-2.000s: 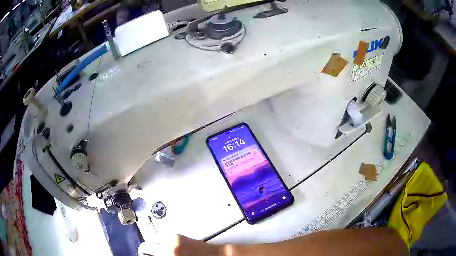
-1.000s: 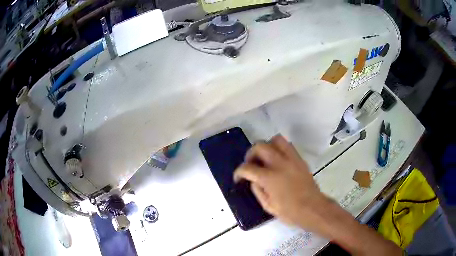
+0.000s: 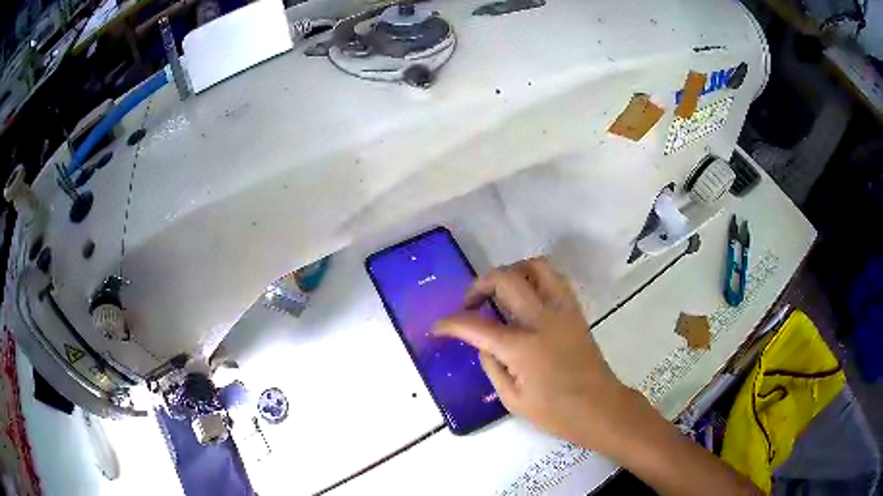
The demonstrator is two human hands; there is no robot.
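Note:
The smartphone lies flat on the machine bed, its screen lit purple with small white text. My right hand is over its right side, fingers bent and apart, thumb pointing at the screen. It holds nothing; whether a finger touches the glass I cannot tell. A dark fabric piece lies under the presser foot at the lower left, cut off by the bottom edge. My left hand is not in view.
The sewing machine arm spans the top. A round metal disc lies right of the foot. Blue-handled snips and a brown scrap lie at right. A yellow panel with dark piping is at the lower right edge.
My right hand has moved from near the needle to over the phone. The phone screen went dark and is lit again with a different purple display. The whole view has shifted slightly.

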